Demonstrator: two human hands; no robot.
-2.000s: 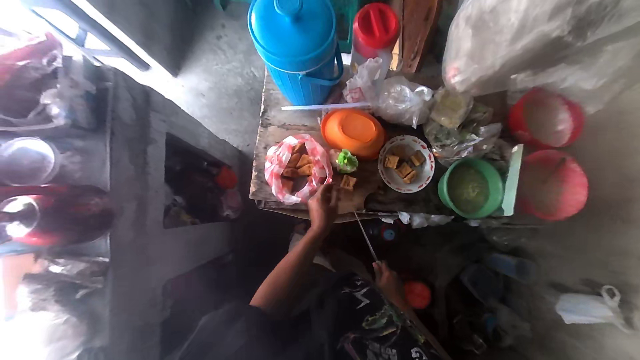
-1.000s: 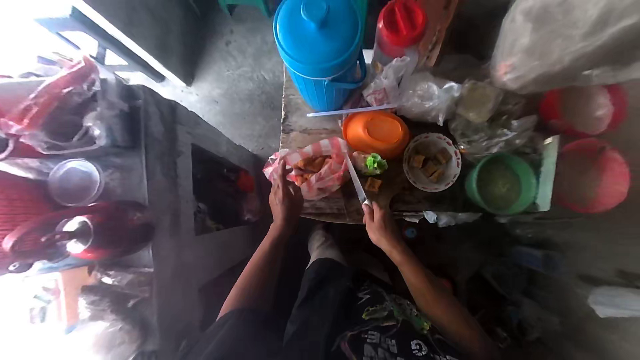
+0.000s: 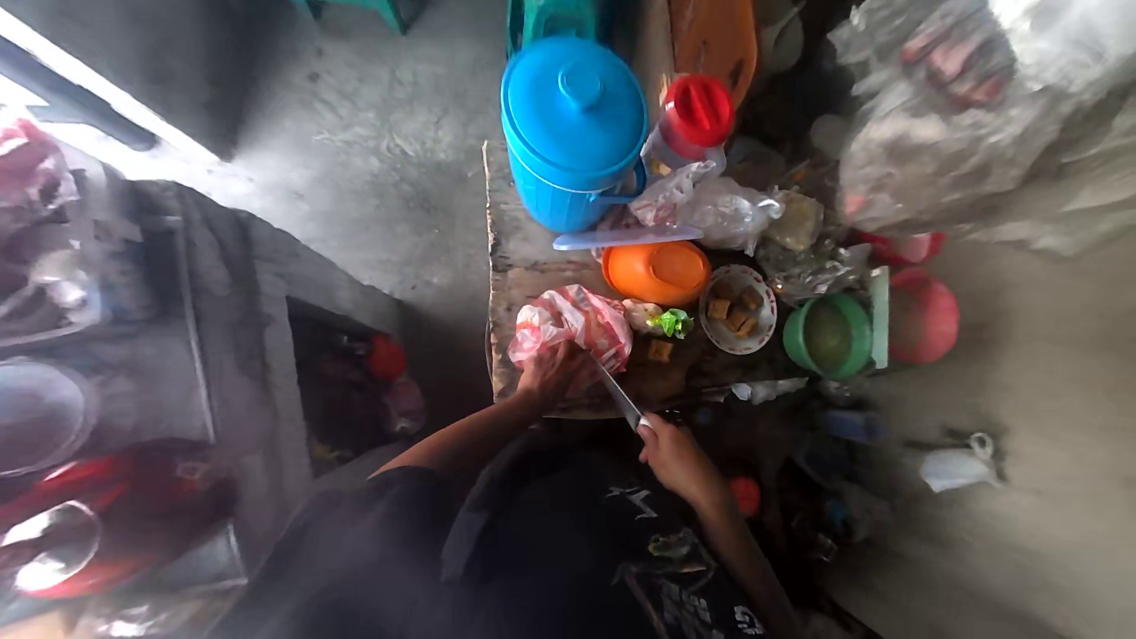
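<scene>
My left hand (image 3: 550, 374) is on the near side of a red-and-white striped plastic bag (image 3: 581, 321), its fingers against the film. A knife (image 3: 619, 392) is held by its handle in my right hand (image 3: 672, 453), with the blade pointing up and left to the bag's near edge. One brown fried piece, perhaps tofu, (image 3: 659, 351) lies on the wooden table (image 3: 524, 257) right of the bag. Several similar pieces sit in a patterned bowl (image 3: 738, 346). Between bag and bowl is a small bag with something bright green (image 3: 674, 323). What the striped bag holds is hidden.
An orange bowl (image 3: 652, 273), a blue lidded jug (image 3: 572, 124), a red-lidded container (image 3: 698, 115) and clear plastic bags (image 3: 728, 209) stand behind. At right are a green basin (image 3: 827, 335) and a pink basin (image 3: 925, 319). A concrete counter (image 3: 257, 328) stands at left.
The striped bag stood open with brown pieces showing inside two seconds ago; now its film covers them. The knife has moved from beside the table's near edge to the bag.
</scene>
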